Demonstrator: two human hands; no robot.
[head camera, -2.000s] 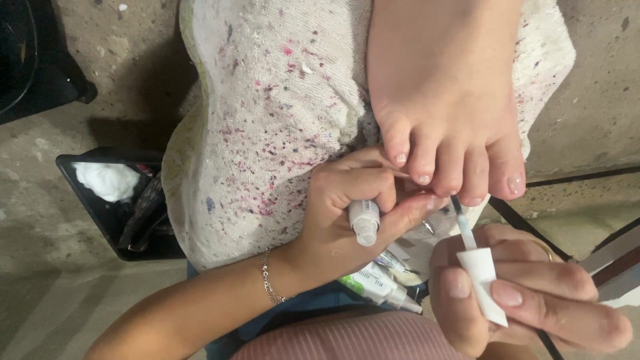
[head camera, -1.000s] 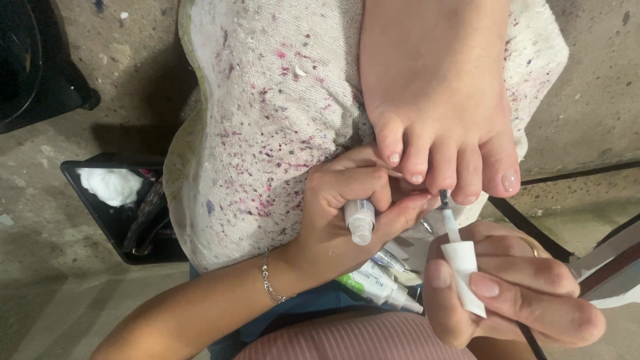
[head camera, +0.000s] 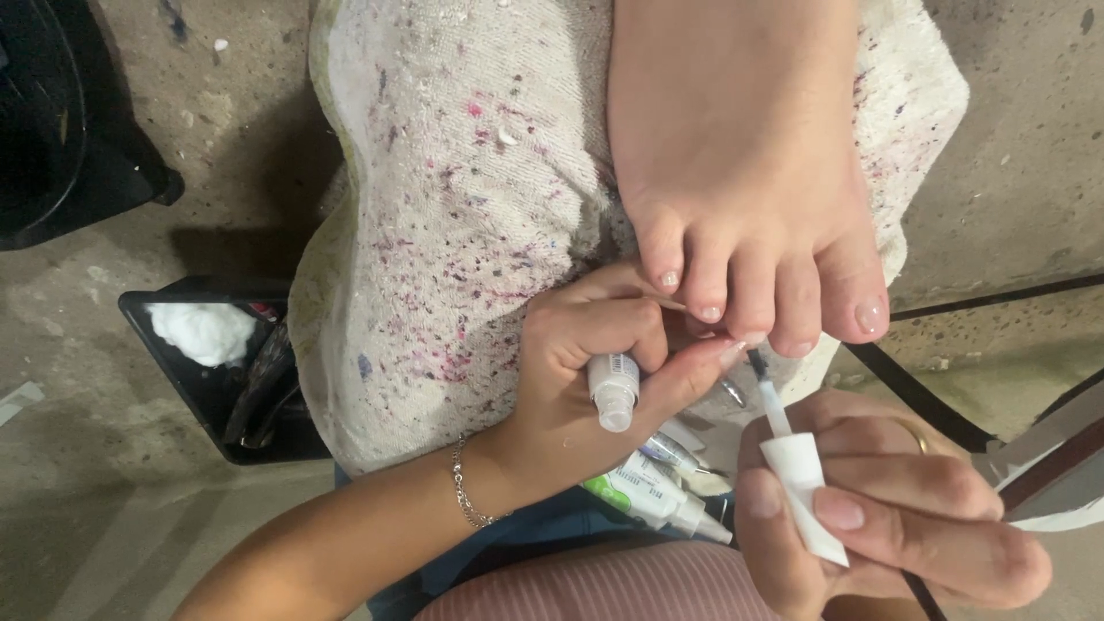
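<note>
My left hand (head camera: 595, 371) holds a small open nail polish bottle (head camera: 614, 392) against its palm, while its thumb and a finger touch the middle toes of another person's bare foot (head camera: 742, 147). In my right hand (head camera: 880, 509) is the white cap (head camera: 804, 496) of a nail polish brush. The dark tip of the brush (head camera: 763, 375) is at the middle toe, close to my left thumb. Glossy polish shows on the big toenail. The foot rests on a paint-speckled white towel (head camera: 448, 216).
A black tray (head camera: 194, 388) with white cotton (head camera: 203, 332) and dark tools stands on the floor at left. A black container (head camera: 78, 190) is at upper left. White tubes with tips (head camera: 651, 492) lie in my lap below my left hand.
The brush in my right hand has shifted slightly about the middle toes. My left hand stays around the bottle and at the toes.
</note>
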